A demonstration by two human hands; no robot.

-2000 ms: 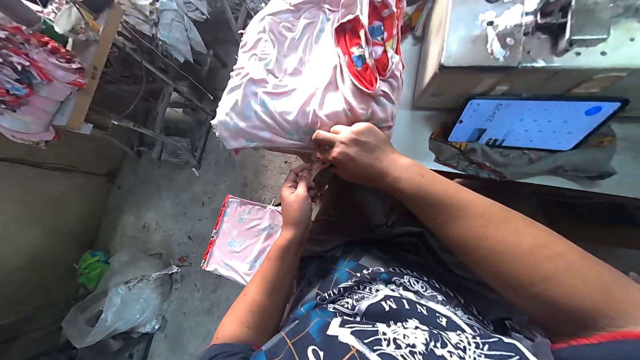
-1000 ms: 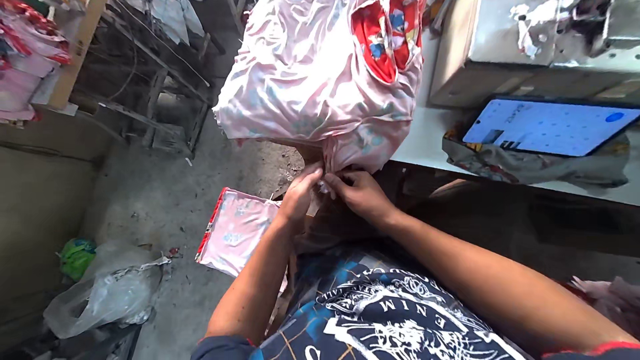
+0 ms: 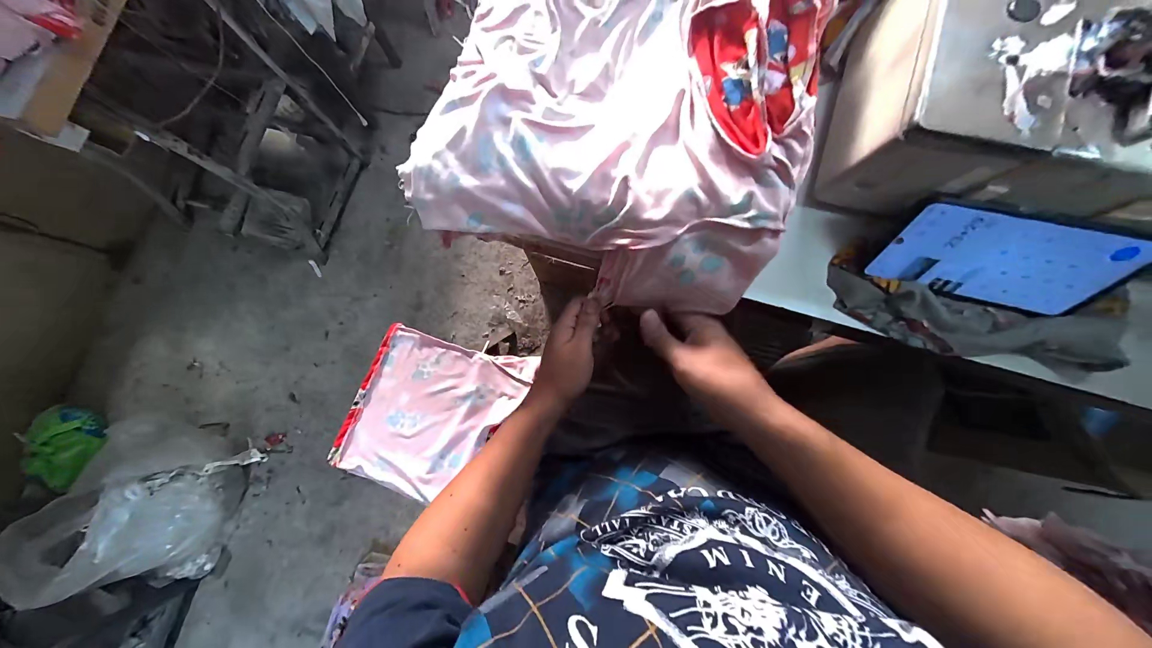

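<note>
A pile of pale pink printed fabric (image 3: pixel 576 153) with a red printed opening (image 3: pixel 733 90) lies in front of me. One flap of it (image 3: pixel 693 270) hangs over the near edge. My left hand (image 3: pixel 571 346) pinches this flap's left edge; something small and thin is at the fingertips, too unclear to name. My right hand (image 3: pixel 706 355) is at the flap's lower edge, thumb and fingers against the cloth, partly hidden beneath it. A second pink fabric piece with a red border (image 3: pixel 432 405) lies spread out beside my left forearm.
At right, a tablet with a lit screen (image 3: pixel 1008 256) rests on grey cloth (image 3: pixel 972 324) on a white tabletop (image 3: pixel 810 270), near a metal machine housing (image 3: pixel 963 99). Plastic bags (image 3: pixel 153 522) lie on the concrete floor at left, below a metal frame (image 3: pixel 252 162).
My hands were close together at the fabric's near edge; now they are apart, and the right one has moved right along the flap. The flap now hangs flatter.
</note>
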